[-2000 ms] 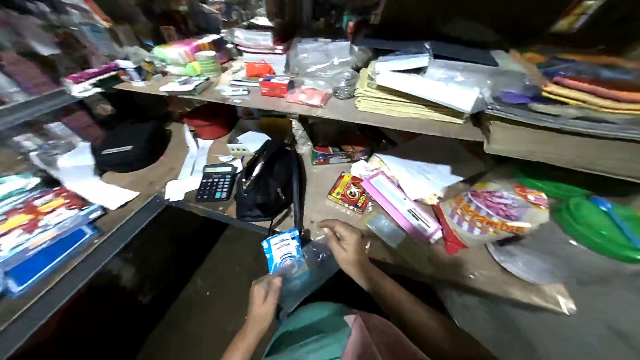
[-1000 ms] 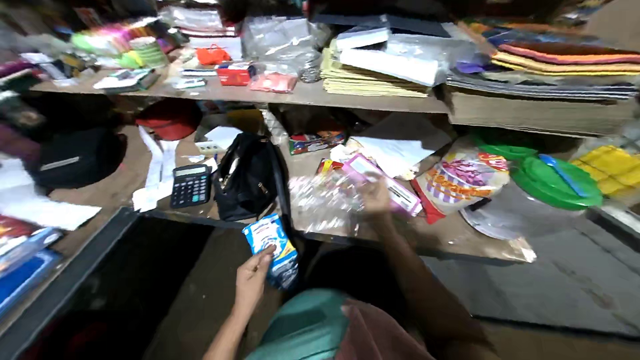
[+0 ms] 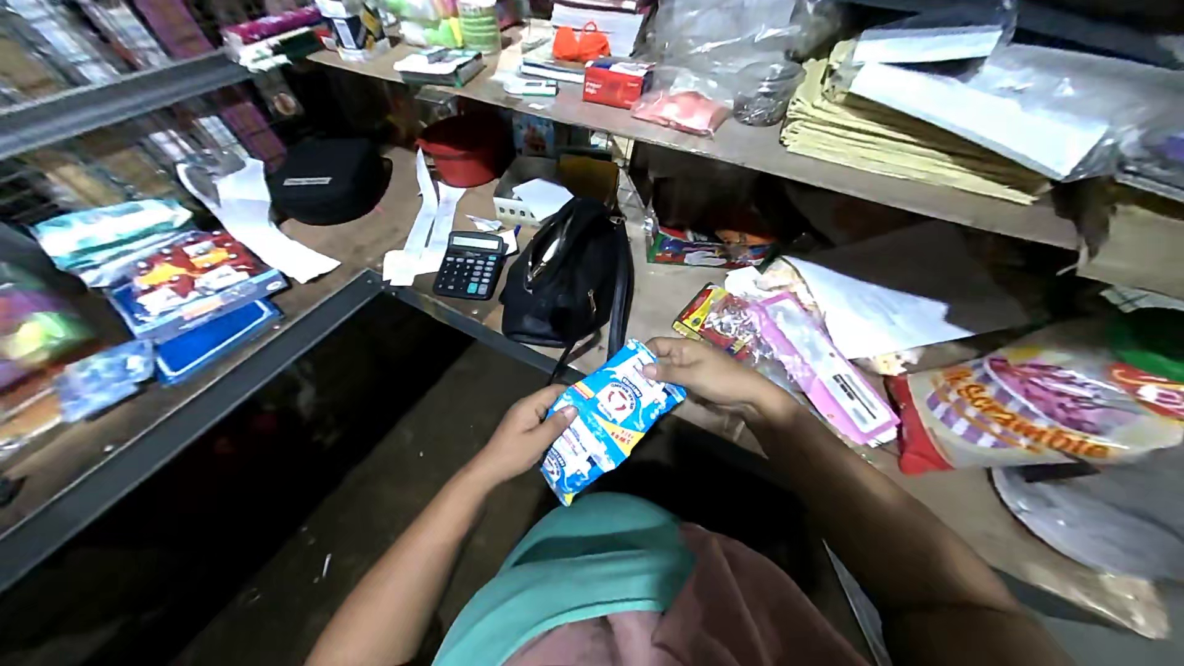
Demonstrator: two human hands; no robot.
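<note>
A blue and white plastic packet (image 3: 606, 416) with printing is held between both hands, tilted, above my lap. My left hand (image 3: 527, 435) grips its left edge, thumb on top. At the packet's upper right corner, my right hand (image 3: 698, 370) pinches it between thumb and fingers. Just beyond lies a black handbag (image 3: 569, 277) with its strap hanging over the shelf edge. A crumpled clear plastic wrapper (image 3: 754, 338) lies to the right of the bag, beside a pink flat package (image 3: 828, 370).
A calculator (image 3: 470, 265), a red round case (image 3: 465, 148) and a black case (image 3: 330, 178) stand on the lower shelf. A large printed bag (image 3: 1045, 398) lies at right. The metal shelf edge (image 3: 222, 398) runs along the left. Yellowish paper sheets (image 3: 906, 139) are stacked above.
My right hand has moved from the clear plastic at the pink package to the blue packet and now holds it with my left hand. The packet is turned more flat.
</note>
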